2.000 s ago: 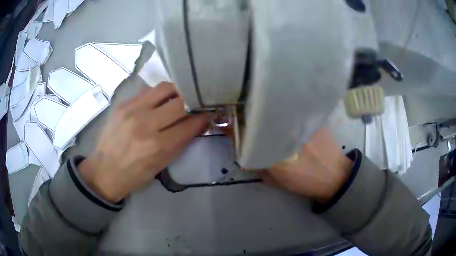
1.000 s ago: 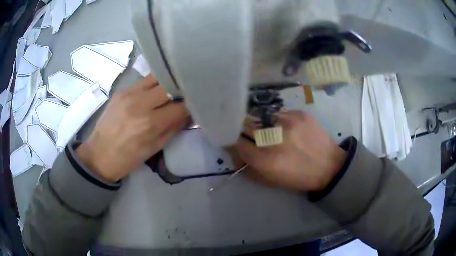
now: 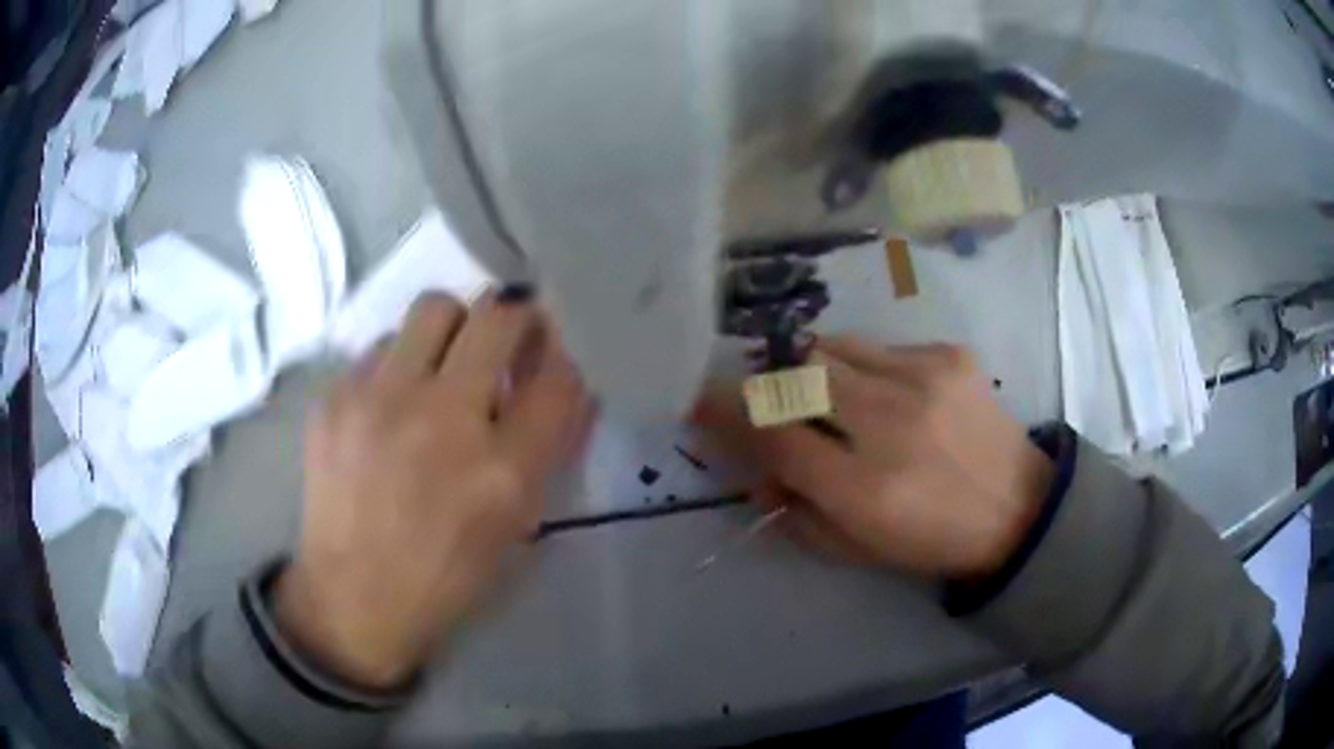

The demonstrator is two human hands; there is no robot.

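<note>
The cream sewing machine head (image 3: 600, 176) hides the needle area. My left hand (image 3: 439, 439), blurred, lies at the left of the machine bed, fingers bent forward. A white fabric piece (image 3: 417, 278) sticks out just beyond its fingertips; whether the fingers grip it cannot be told. My right hand (image 3: 892, 454) is closed on a slim metal tool (image 3: 743, 539), whose thin shaft points down-left below the fingers. The ribbed tension knob (image 3: 787, 395) stands in front of the right hand's fingers.
White pointed tabs (image 3: 190, 381) are spread over the table at left. Folded white strips (image 3: 1127, 322) lie at right. A larger ribbed knob (image 3: 954, 190) and black lever are on the machine above. The table's front edge (image 3: 1010, 691) runs below the right arm.
My left hand has turned and shifted right and down, and a white piece now shows more beyond its fingers. My right hand has moved slightly right and down. Some left tabs have shifted.
</note>
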